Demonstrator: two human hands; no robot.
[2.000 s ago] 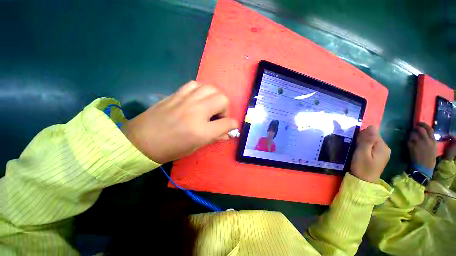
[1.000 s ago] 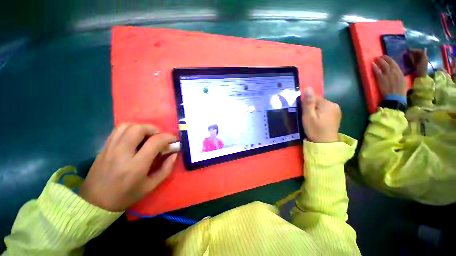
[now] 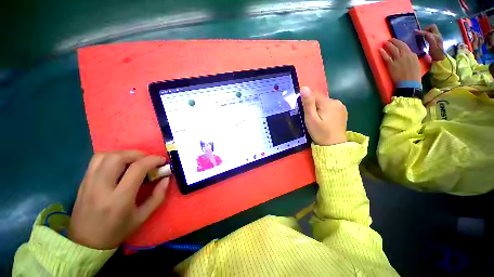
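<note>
A tablet [image 3: 227, 130] with a bright screen and black border lies on a red-orange foam pad [image 3: 119, 113]. The screen shows a small figure in red and a dark preview box. My left hand [image 3: 116, 195] pinches a small white plug [image 3: 160, 172] at the tablet's left short edge; whether its tip is inside the port I cannot tell. A yellow label [image 3: 171, 146] sits just above the plug. My right hand [image 3: 325, 118] grips the tablet's right short edge, thumb on the border.
A neighbouring worker's hand [image 3: 402, 62] rests on another foam pad [image 3: 368, 46] at the upper right, beside a darker tablet [image 3: 406, 33]. The glossy green belt [image 3: 38, 103] runs underneath. A blue cord [image 3: 181, 246] passes below my pad.
The view has turned and shifted, so pad and tablet appear further left and less tilted. The plug stays in my left hand at the tablet's edge. The neighbour's pad shows more fully.
</note>
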